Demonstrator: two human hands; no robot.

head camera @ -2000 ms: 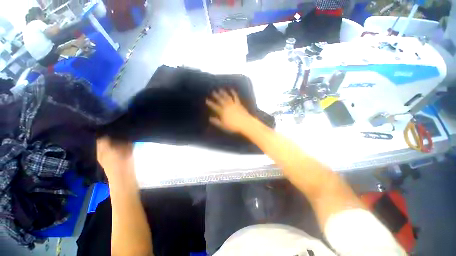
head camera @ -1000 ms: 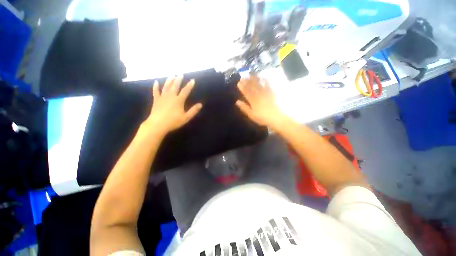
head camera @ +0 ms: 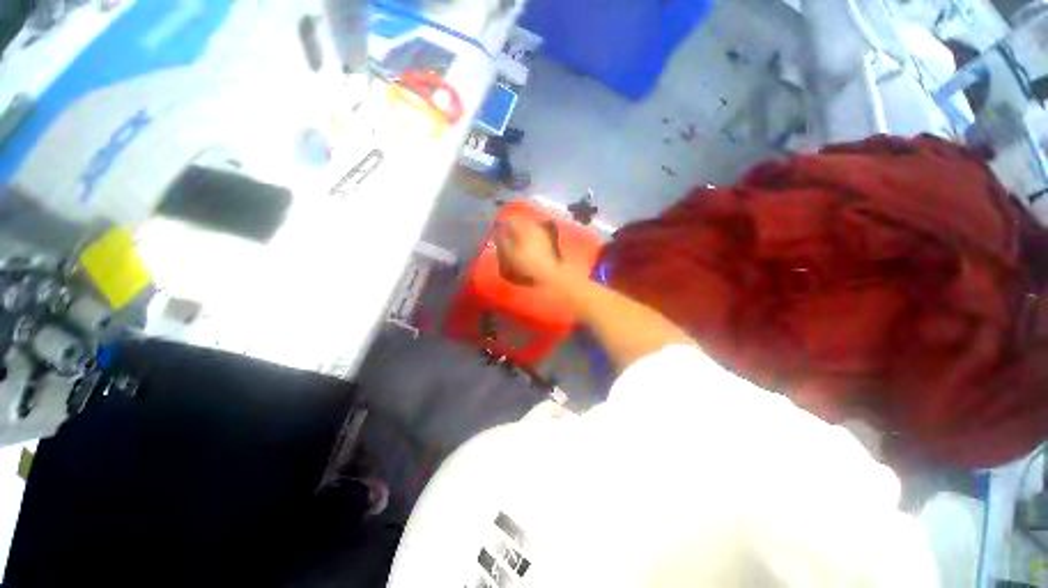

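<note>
A large black garment panel (head camera: pixel 184 471) lies at the lower left, with its upper edge near the metal parts of the needle area (head camera: pixel 48 339). My right hand (head camera: pixel 531 255) is over the red stool (head camera: pixel 523 301), blurred. A small dark piece shows at the hand's fingers on the stool; whether the hand grips it cannot be told. My left hand is not in view.
The white and blue sewing machine (head camera: pixel 103 126) is at the upper left. A yellow patch (head camera: pixel 116 267), a dark rectangle (head camera: pixel 225 202), a slim metal tool (head camera: pixel 356 172) and red-orange scissors (head camera: pixel 428 101) lie on the table. A dark red cloth heap (head camera: pixel 850 287) is at right.
The view has swung right towards the stool. My right hand has left the black panel and moved to the stool. My left hand has gone out of view.
</note>
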